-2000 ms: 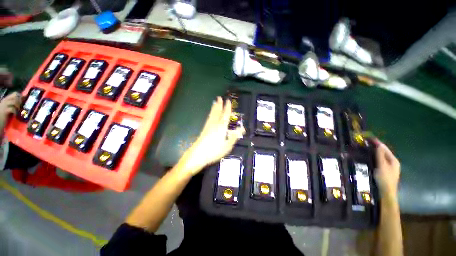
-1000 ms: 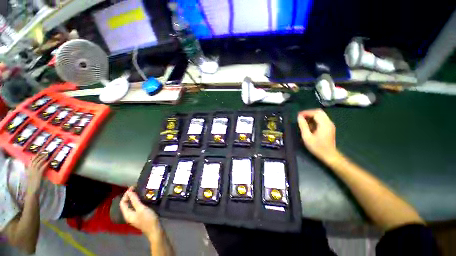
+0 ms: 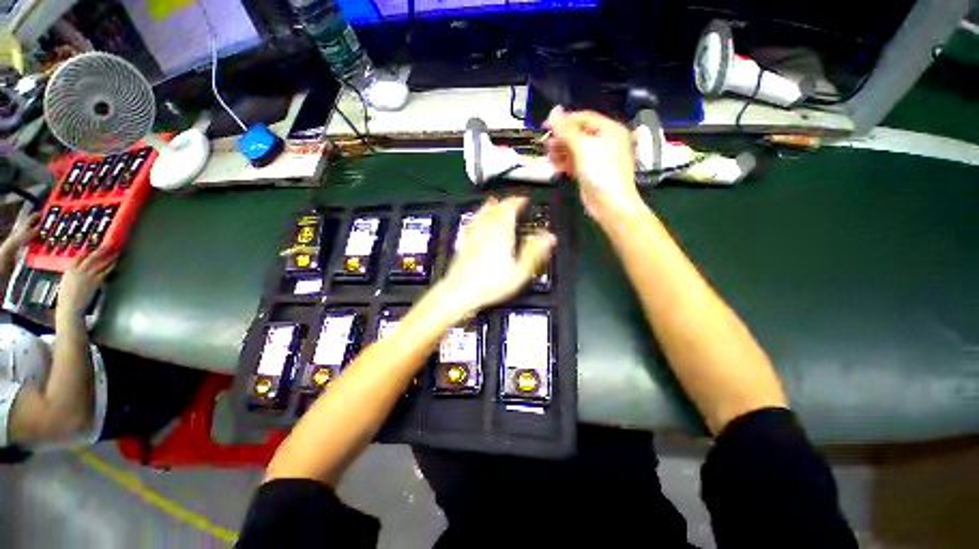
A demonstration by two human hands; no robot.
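Observation:
A black foam tray [image 3: 419, 424] lies at the bench's front edge, with black electronic units in two rows of pockets. Most units show white labels and gold discs, like the one at the lower right [image 3: 526, 354]. The top-left unit [image 3: 306, 245] shows its gold-printed face. My left hand [image 3: 492, 257] is over the tray's upper right, fingers at the top-right unit [image 3: 540, 231], partly hiding it; whether it grips the unit is unclear. My right hand [image 3: 601, 161] is raised behind the tray between two scanners, fingertips pinched together; whether they hold something thin is unclear.
Handheld scanners lie behind the tray [image 3: 499, 159], behind my right hand [image 3: 698, 161] and on the shelf edge [image 3: 746, 77]. A neighbour's arm [image 3: 73, 311] and red tray [image 3: 105, 220] are at left. A fan [image 3: 99, 105], blue cube [image 3: 259, 144] and bottle [image 3: 331, 45] stand behind.
My left hand has moved from the tray's lower-left corner to its upper right. My right hand has moved up and left towards the scanners. The view has shifted, and the tray appears further left.

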